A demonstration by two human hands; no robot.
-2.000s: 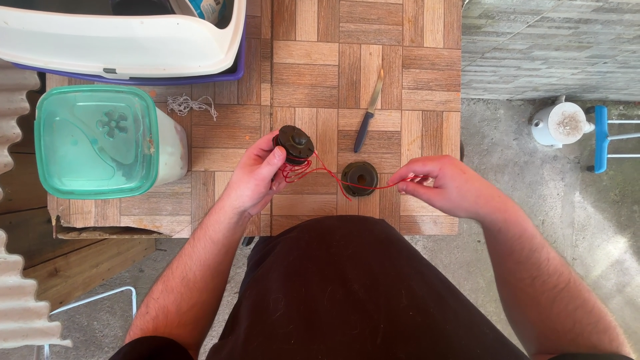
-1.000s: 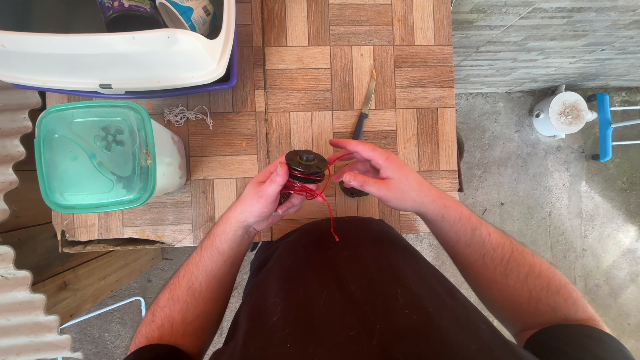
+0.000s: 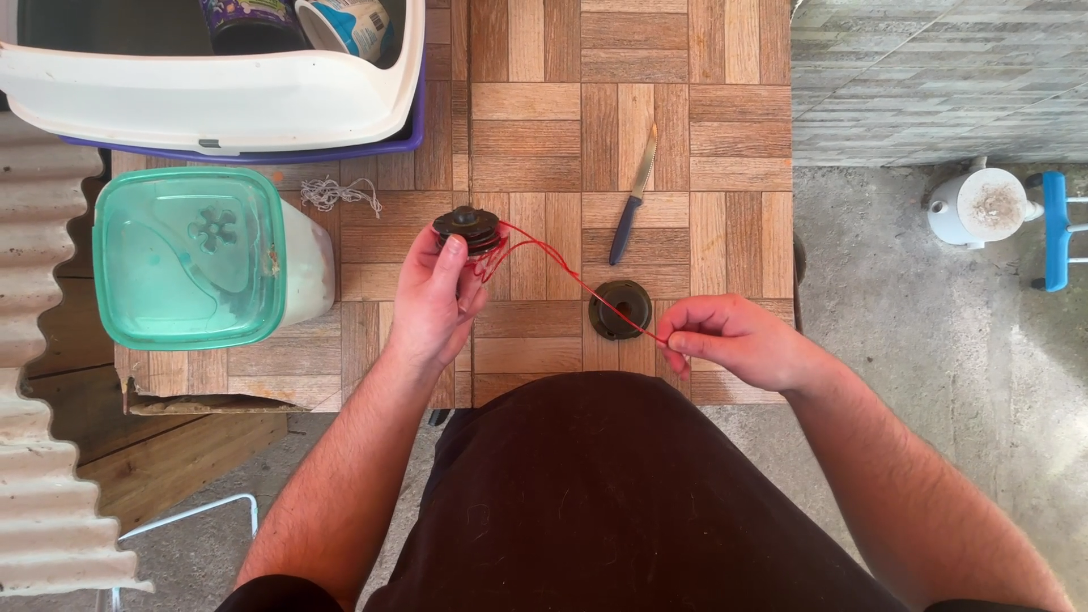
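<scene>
A black spool (image 3: 466, 228) with red line tangled around its lower part is held in my left hand (image 3: 438, 293), thumb on its rim. From it the red line (image 3: 552, 253) runs right, over a round dark plastic cover (image 3: 620, 310) lying on the tiled tabletop. My right hand (image 3: 722, 340) pinches the line between thumb and fingertips, just right of the cover. Above the cover lies a knife (image 3: 626, 228) with a dark handle and serrated blade, its tip pointing away from me.
A tub with a green lid (image 3: 187, 259) stands at the left, beside a bundle of thin string (image 3: 340, 194). Behind it is a white-rimmed bin (image 3: 212, 93) holding containers. The table's front left edge (image 3: 212, 404) is broken. A white pot (image 3: 977, 208) stands at the right, off the table.
My right hand, close to the spool one second ago, has moved right, and the red line now stretches between my hands. The round cover, partly hidden then, shows again.
</scene>
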